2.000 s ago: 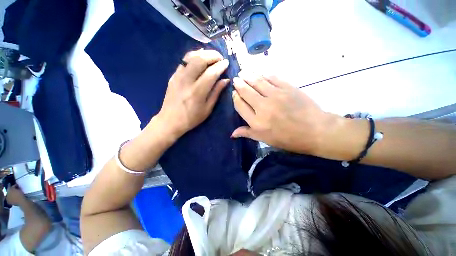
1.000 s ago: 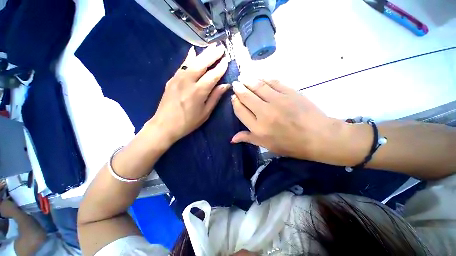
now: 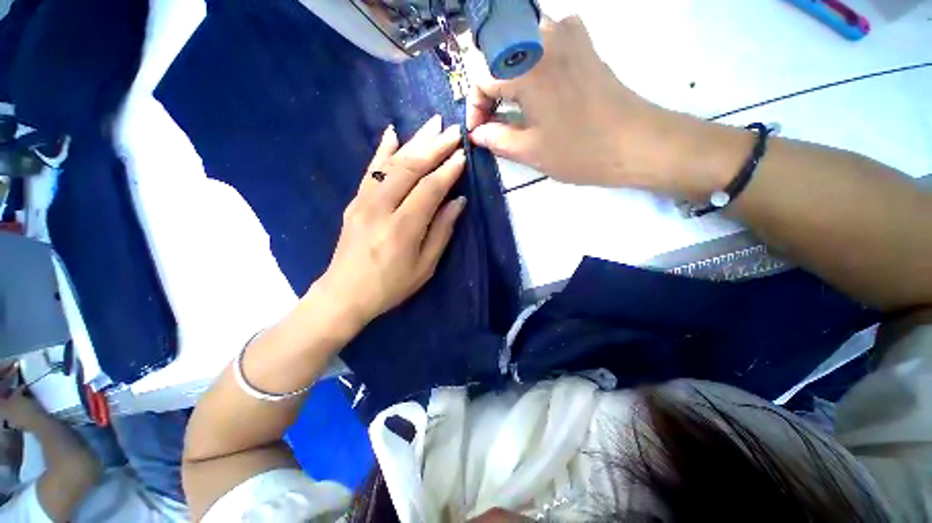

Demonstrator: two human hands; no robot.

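A dark navy denim panel (image 3: 296, 133) lies on the white table and runs under the sewing machine's presser foot (image 3: 457, 80). My left hand (image 3: 393, 225) lies flat on the panel, fingers slightly spread, fingertips beside the seam edge. My right hand (image 3: 572, 112) pinches the panel's edge between thumb and fingers just below the foot. The blue-grey cylindrical attachment (image 3: 508, 41) overlaps the right hand's fingers in part. The panel hangs over the table's near edge toward the lap.
Navy bundles (image 3: 107, 255) hang and lie at left. More navy cloth (image 3: 674, 327) lies at the lap on the right. Snips (image 3: 833, 15) lie at upper right. A red-handled tool (image 3: 95, 405) is at the left table edge. Another person's arm (image 3: 56, 460) shows at lower left.
My right hand has moved up and from lying flat to pinching the edge near the foot. My left hand has shifted slightly down the panel. Navy cloth at the lap on the right shows more.
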